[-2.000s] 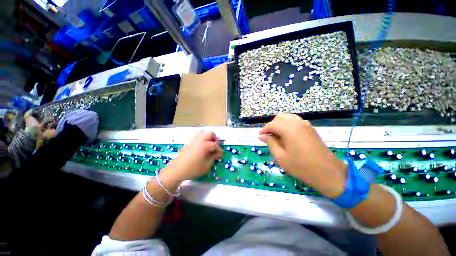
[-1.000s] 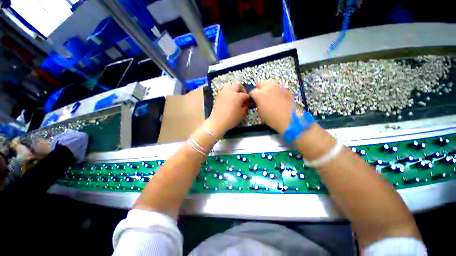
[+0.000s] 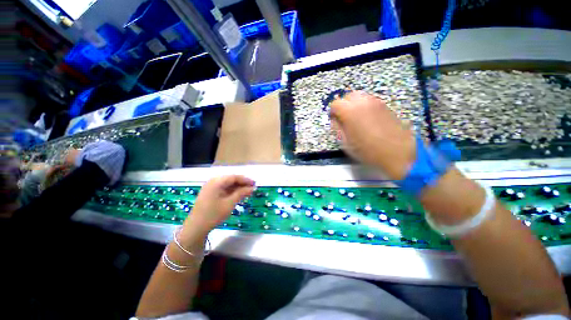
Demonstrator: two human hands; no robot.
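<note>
Green circuit boards (image 3: 300,215) dotted with dark, bright-topped parts lie in a row in front of me. My left hand (image 3: 220,195) is over the boards with thumb and fingertips close together; I cannot tell if a part is between them. My right hand (image 3: 366,128) is over the black component tray (image 3: 427,103), fingertips at its dark patch; what they hold is hidden. Small pale components (image 3: 391,72) fill the tray around the hand. A blue strap (image 3: 429,164) and a white band are on my right wrist.
More pale parts (image 3: 494,103) lie in the trough at right. A cardboard sheet (image 3: 250,131) and a dark tray (image 3: 201,136) are left of the component tray. A neighbour's sleeve and capped arm (image 3: 103,159) reach in at far left. Pale rails (image 3: 313,245) edge the boards.
A second ago both hands were together over the component tray. My left hand has come back down-left over the boards; my right hand is still at the tray. The view has shifted.
</note>
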